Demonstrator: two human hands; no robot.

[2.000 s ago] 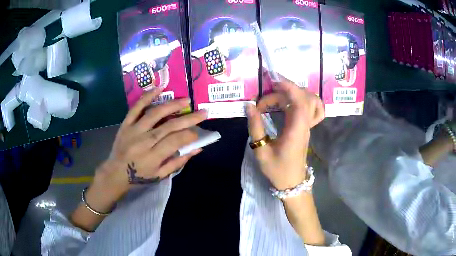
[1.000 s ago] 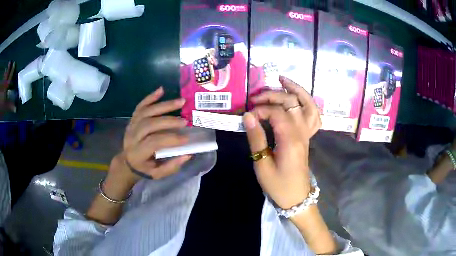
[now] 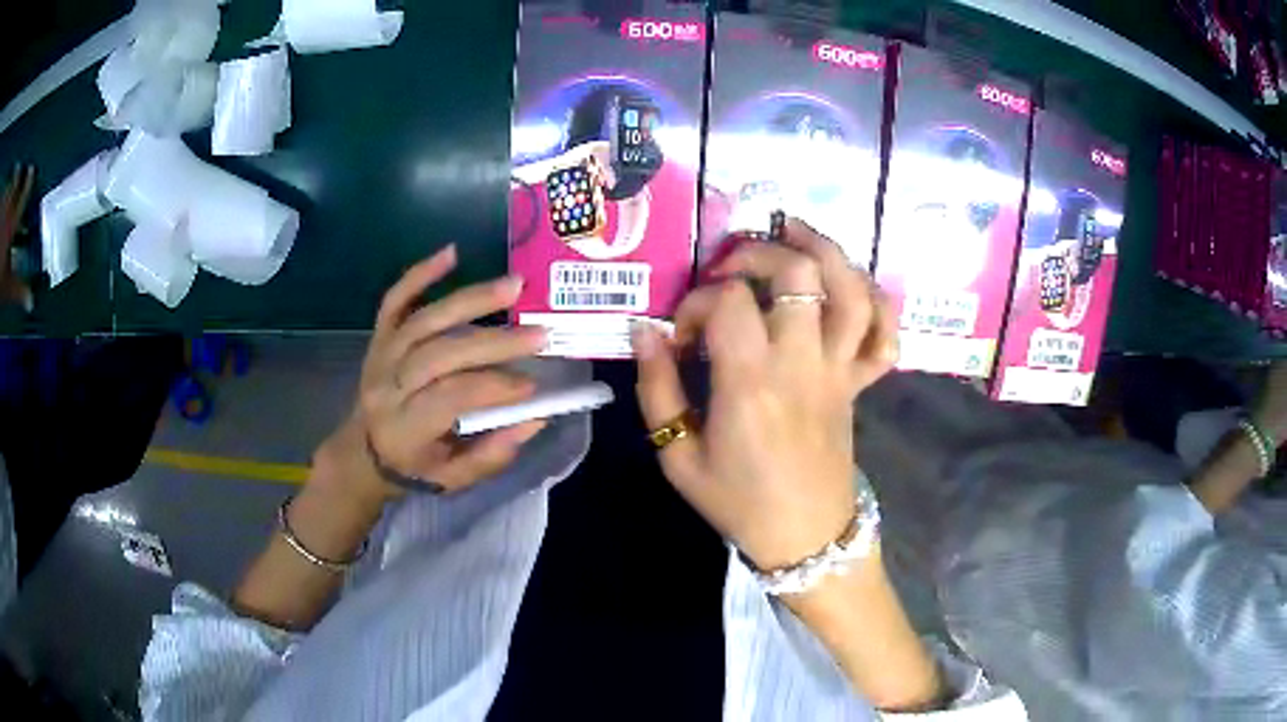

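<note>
Several pink-and-black smartwatch boxes lie in a row on the dark green bench. On the leftmost box (image 3: 607, 155), a long white sticker (image 3: 607, 336) lies along the bottom edge, below the barcode sticker (image 3: 600, 286). My right hand (image 3: 769, 360) is over the lower part of the second box (image 3: 798, 127), its thumb and fingers at the right end of the long sticker. My left hand (image 3: 452, 374) holds a rolled white label sheet (image 3: 534, 409) in its fingers, with its fingertips at the lower left corner of the leftmost box.
Used backing paper (image 3: 198, 212) lies heaped at the left of the green bench (image 3: 409, 169). More pink boxes (image 3: 1214, 233) stand at the far right. Another person's arm (image 3: 1221, 466) in a striped sleeve is at the right. A white rail (image 3: 1143, 85) runs along the back.
The row of boxes moved right since the oldest frame. Since one second ago, my right hand has shifted slightly left along the leftmost box's bottom edge, fingers more curled. My left hand has barely moved.
</note>
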